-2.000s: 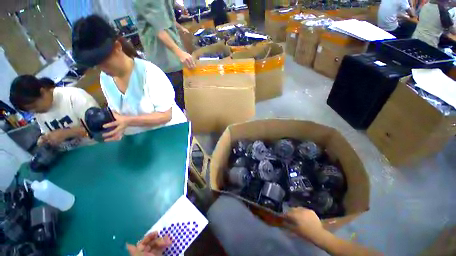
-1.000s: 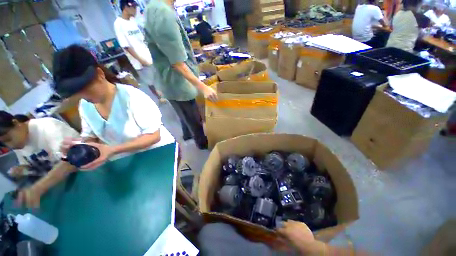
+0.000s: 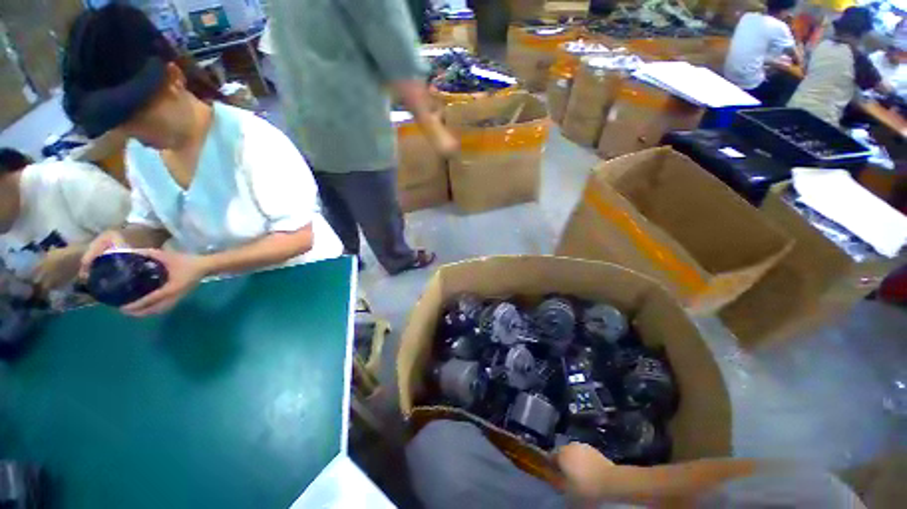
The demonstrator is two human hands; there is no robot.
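Note:
An open brown carton (image 3: 423, 343) stands beside my knee. It holds a pile of black cameras (image 3: 534, 416) with rounded heads. My right hand (image 3: 585, 471) is at the carton's near edge, low in the frame; whether its fingers grip the edge or a camera is unclear. A white sheet (image 3: 341, 487) lies at the table's near corner, cut off by the bottom edge, and no dots show on its visible part. My left hand is not in view.
A green-topped table (image 3: 249, 398) is at left. Across it a seated person holds a black camera (image 3: 127, 276); another sits farther left. A standing person (image 3: 343, 89) is behind. An empty brown carton (image 3: 686, 214) tilts at right, near a black crate (image 3: 801, 137).
My left hand and the sheet's purple dots have left view. The empty carton has moved from the centre back to the right. The view has shifted; my right hand stays at the carton edge.

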